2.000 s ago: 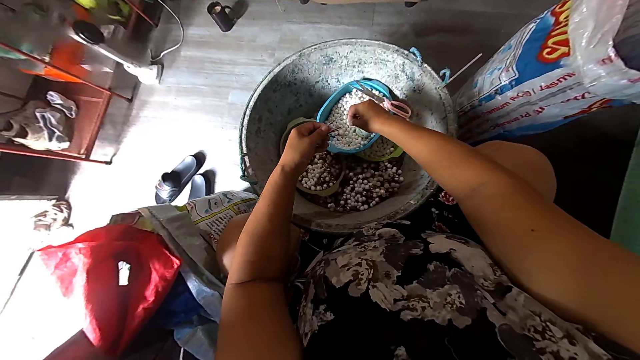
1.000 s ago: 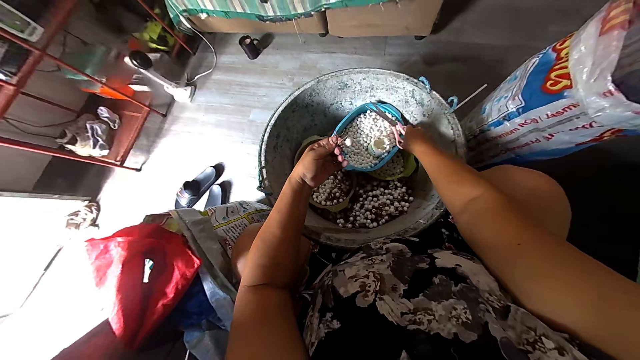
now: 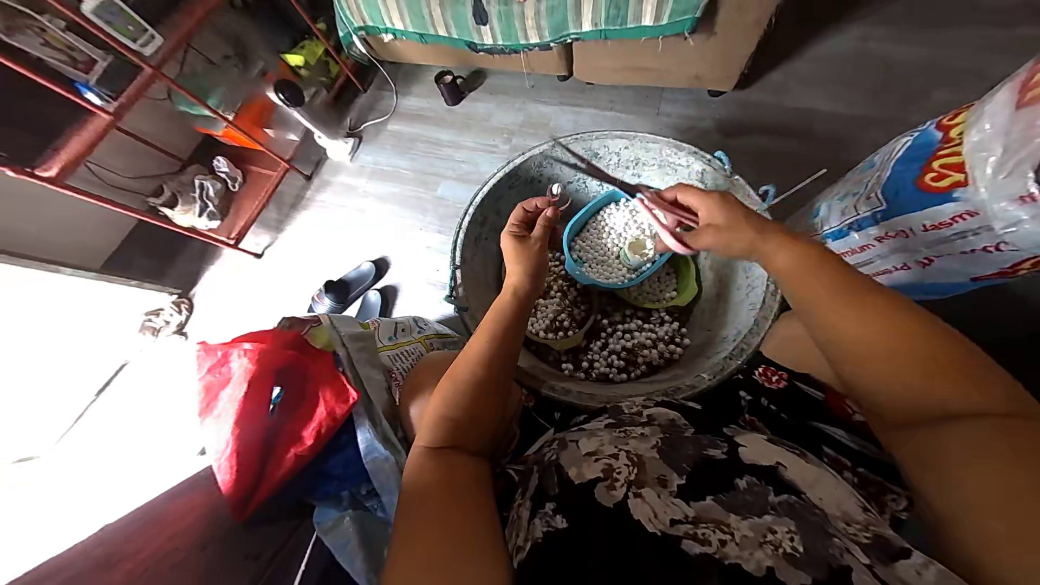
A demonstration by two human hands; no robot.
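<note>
My right hand [image 3: 711, 221] holds scissors [image 3: 617, 183] by their pink handles, with the dark blades pointing up and left and apart. Between the fingertips of my left hand [image 3: 530, 236] is a small whitish piece [image 3: 556, 191], too small to name. Below both hands a large grey-stained basin [image 3: 735, 309] holds a blue plastic basket [image 3: 571, 264] full of white beads [image 3: 605, 236], with a small pale container [image 3: 637, 252] on them. A green bowl [image 3: 689, 284] with beads sits partly beneath the basket. Loose white and brown beads [image 3: 638, 341] cover the basin's bottom.
Right of the basin stands a large printed plastic sack [image 3: 902, 219]. A red bag [image 3: 272, 406] lies at my left, near dark slippers [image 3: 349, 288]. A red metal rack [image 3: 264, 199] stands upper left; a dark mug [image 3: 449, 87] is on the floor near a cloth-covered sofa [image 3: 528, 24].
The scissors have risen with my right hand, which was down at the basket's edge. My left hand has moved up from beside the basket. The view has shifted to show more of the floor ahead.
</note>
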